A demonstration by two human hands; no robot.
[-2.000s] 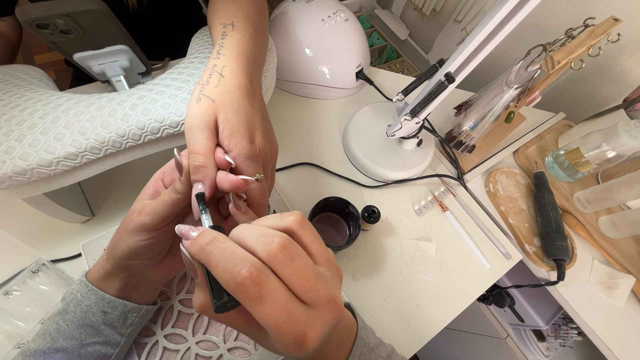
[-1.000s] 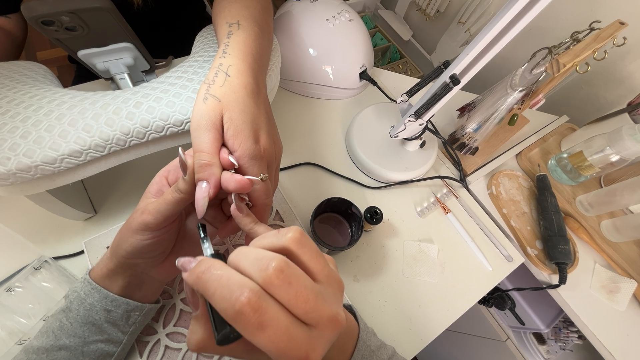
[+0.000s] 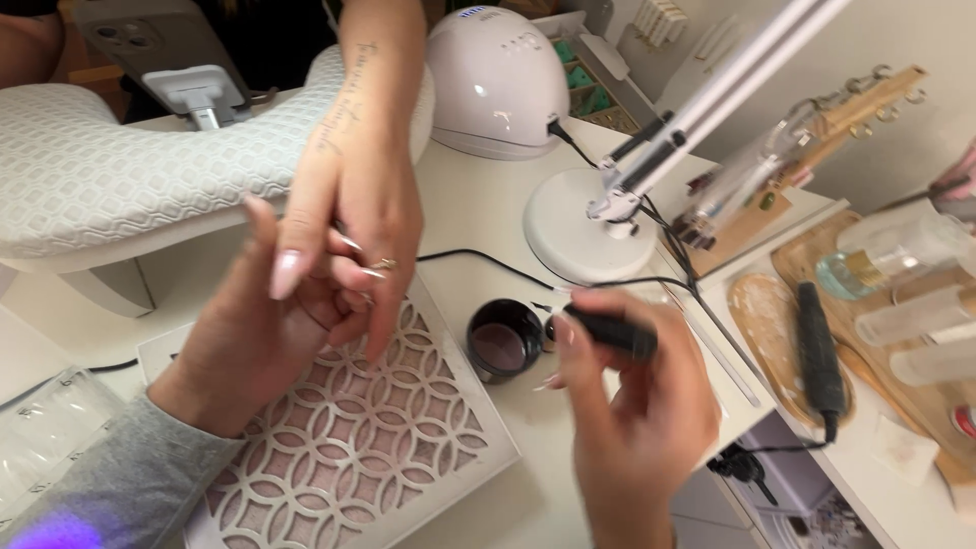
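My right hand [image 3: 648, 389], somewhat blurred, holds a black brush cap [image 3: 610, 328] whose small brush tip points left, just right of a dark round jar [image 3: 503, 341]. Partly hidden behind the brush cap is a small black bottle [image 3: 550, 328]. My left hand [image 3: 259, 313] lies palm up under another person's hand [image 3: 366, 198], touching its curled fingers; how firmly it grips them I cannot tell. That hand has a long pale pink thumbnail [image 3: 287, 273] and a thin ring with a small ornament [image 3: 387, 264].
A patterned grille [image 3: 366, 427] lies beneath the hands. Behind stand a padded white armrest [image 3: 191, 179], a white nail lamp [image 3: 499, 84] and a white lamp base [image 3: 591, 229] with a black cable. On the right, an electric nail file handpiece [image 3: 820, 358] rests on a wooden tray.
My right hand has moved right with the brush, away from the other person's thumbnail and over beside the jar. My left hand has opened somewhat, its thumb now apart from that person's thumb.
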